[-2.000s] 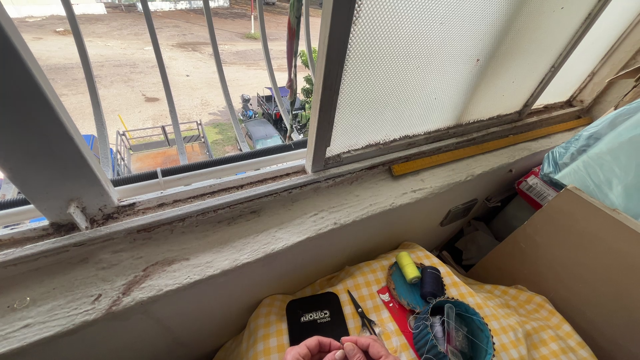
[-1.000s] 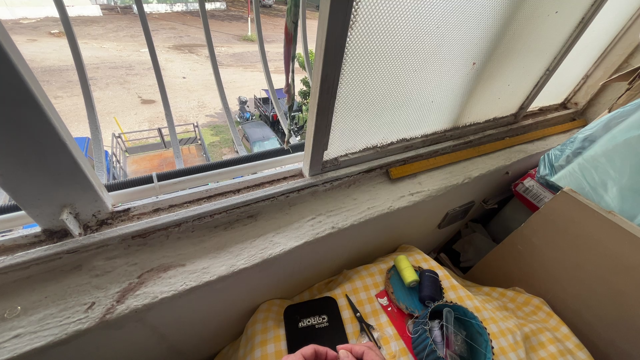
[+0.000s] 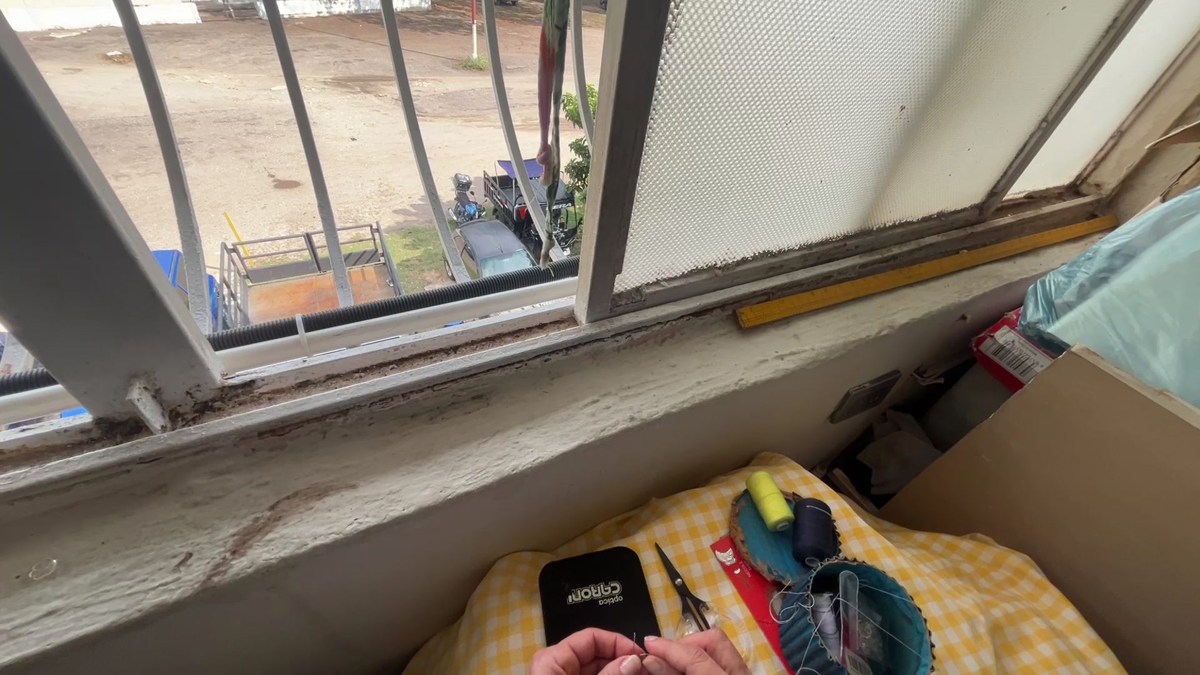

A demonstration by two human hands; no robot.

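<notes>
At the bottom edge, my left hand (image 3: 586,652) and my right hand (image 3: 698,653) meet fingertip to fingertip, pinching something thin and small, perhaps a needle; most of both hands is cut off. Just beyond them a black case (image 3: 600,591) bearing writing lies on a yellow checked cloth (image 3: 525,581). Black-handled scissors (image 3: 682,586) lie beside it, points away. To the right are a red packet (image 3: 750,591), a yellow thread spool (image 3: 769,502) and a dark blue spool (image 3: 814,532) on a round teal lid (image 3: 764,544). A teal round basket (image 3: 905,609) holds white thread and small items.
A rough window sill (image 3: 375,469) runs across beyond the cloth, with a yellow wooden strip (image 3: 919,272) along the frame. Metal bars (image 3: 309,150) cross the open window. A brown board (image 3: 1059,487), a red box (image 3: 1012,352) and a light blue plastic bag (image 3: 1125,291) stand at the right.
</notes>
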